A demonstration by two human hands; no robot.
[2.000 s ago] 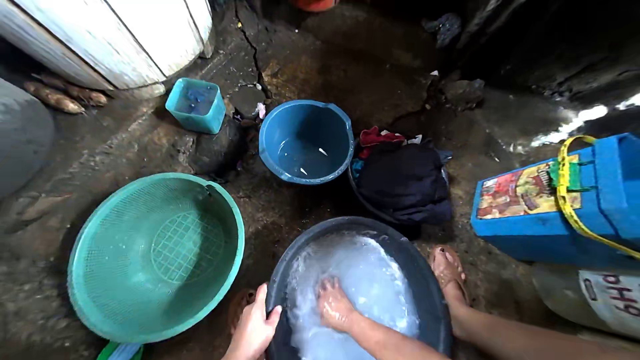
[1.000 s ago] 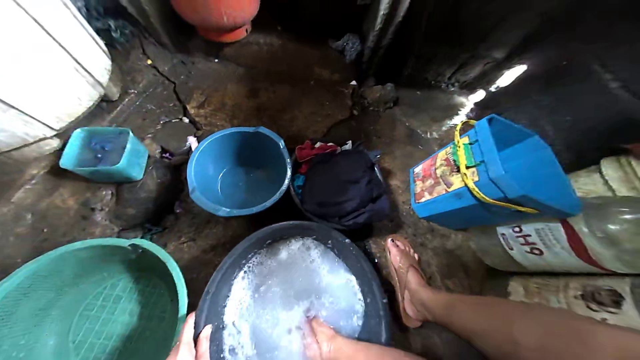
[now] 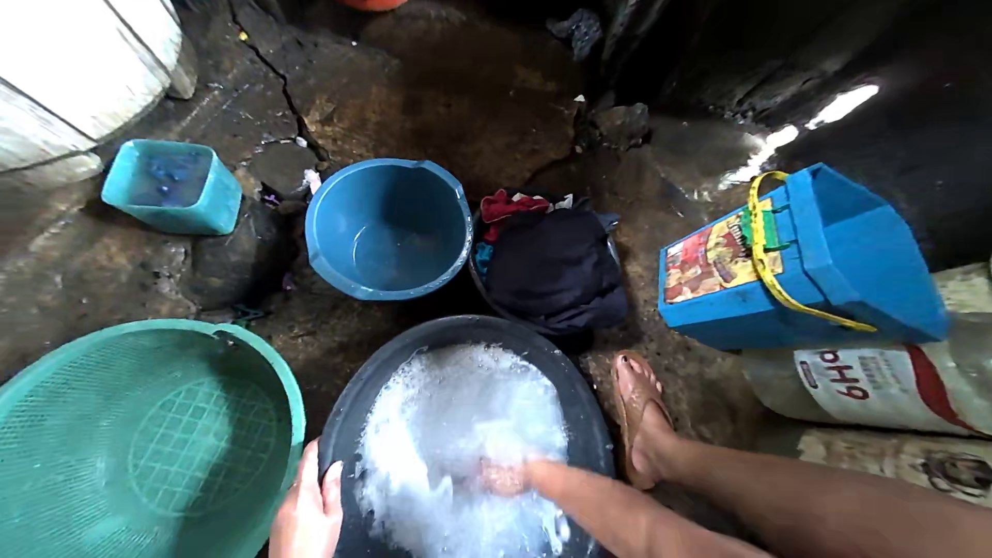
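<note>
A round black plastic basin [image 3: 593,418] with cloudy, foamy water [image 3: 465,403] sits at the bottom centre. My left hand [image 3: 310,504] grips its left rim, thumb and fingers on the edge. My right hand [image 3: 504,474] is partly under the suds near the middle of the basin; its fingers are blurred, and whether they hold anything cannot be told. Just beyond the basin, dark cloth [image 3: 554,267] with red cloth [image 3: 511,205] is heaped in a container. A blue plastic basin [image 3: 387,232] stands to the left of that heap.
At left lies a large green plastic basket [image 3: 201,442]. A small turquoise tub [image 3: 198,209] of liquid stands behind it. On the right are a tilted blue container with a yellow handle [image 3: 763,248] and a large plastic bottle [image 3: 876,384]. My sandalled foot [image 3: 639,403] is beside the black basin.
My right hand has gone from showing above the foam two seconds ago to being partly under the suds. My left hand stays at the basin's left rim. The view has shifted.
</note>
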